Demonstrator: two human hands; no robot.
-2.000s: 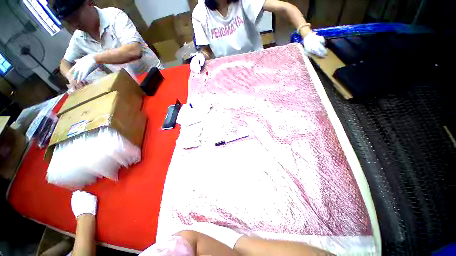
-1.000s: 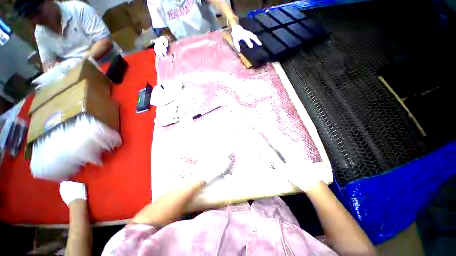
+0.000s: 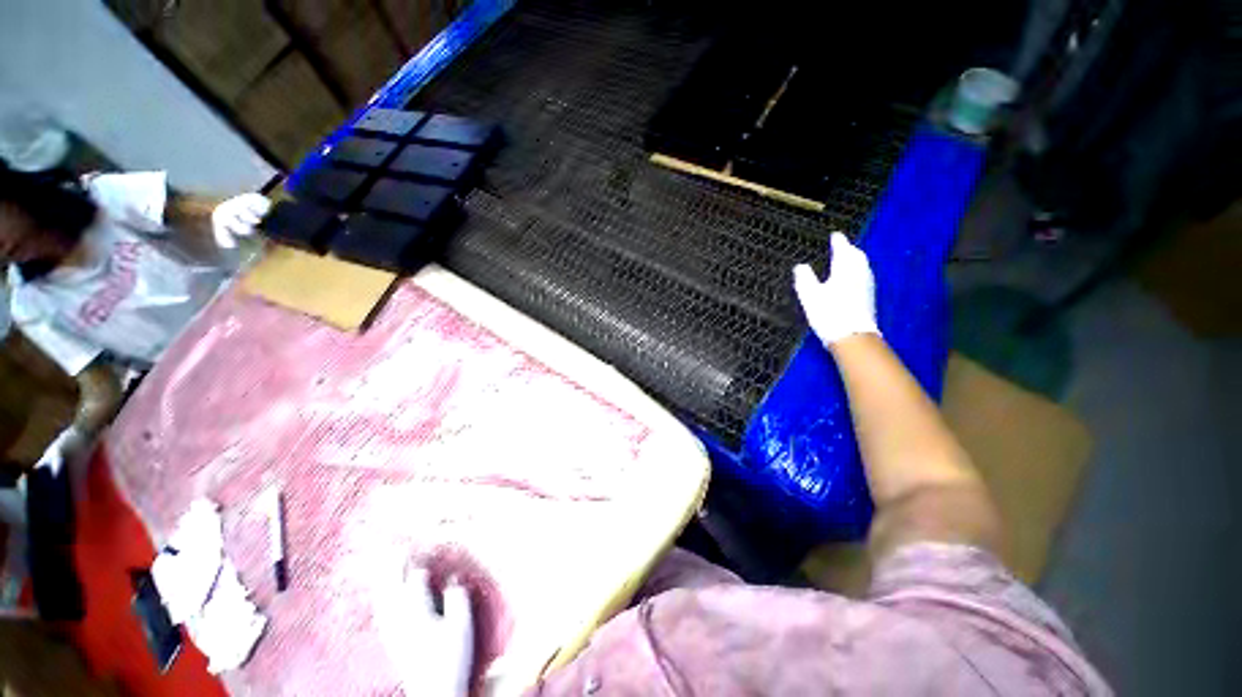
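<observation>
My right hand (image 3: 840,294), in a white glove, is open and empty over the blue-wrapped edge of the conveyor belt (image 3: 613,252), its fingers apart. My left hand (image 3: 443,629), also gloved, rests low on the pink and white padding (image 3: 327,449); a gap shows between its fingers and nothing shows in it. Several dark oblong parts (image 3: 416,165) lie in rows on a tan cardboard sheet (image 3: 320,285), at the padding's far corner. More dark parts (image 3: 708,109), hard to tell apart, sit on another sheet on the belt, its tan edge (image 3: 736,180) facing me.
A person (image 3: 123,272) stands at the far left, one gloved hand beside the dark parts. White cloths or gloves (image 3: 211,586) and a pen (image 3: 278,541) lie on the padding. A small black slab (image 3: 155,620) is on the red cover (image 3: 116,586). Cardboard (image 3: 1015,449) shows below right.
The view has turned right towards the belt. My right hand has moved from the padding to the belt's blue edge. The other person's hand is now at the parts' far side; more cardboard shows.
</observation>
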